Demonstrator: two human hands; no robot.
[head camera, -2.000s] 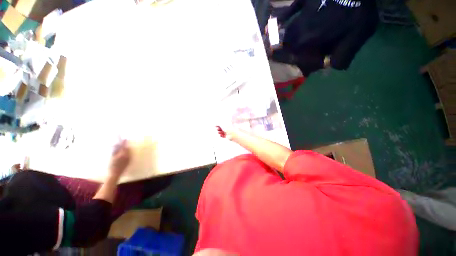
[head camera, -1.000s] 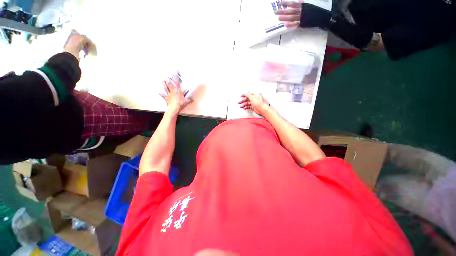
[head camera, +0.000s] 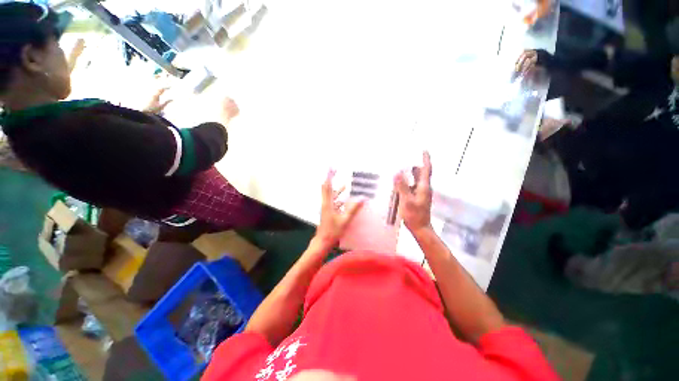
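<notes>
A slim white product box (head camera: 370, 228), tinted pink, stands or lies at the table's near edge in front of my red shirt. Its face has short dark bars at the upper part and a long dark picture along the right side. My left hand (head camera: 334, 216) holds its left side, with the thumb over the face. My right hand (head camera: 417, 199) is at its right edge, thumb and fingers around that edge and one finger raised. Glare and blur hide the exact finger contacts.
Shiny printed flat packs (head camera: 469, 223) lie on the white table (head camera: 327, 89) to the right. A person in dark clothes (head camera: 97, 156) works at left; another person's hand (head camera: 527, 62) is at far right. A blue crate (head camera: 160, 338) and brown cartons (head camera: 74, 242) stand on the floor at left.
My view has shifted. My hands, apart and flat on the table a second ago, are now closer together with the product box between them. The flat packs remain at right.
</notes>
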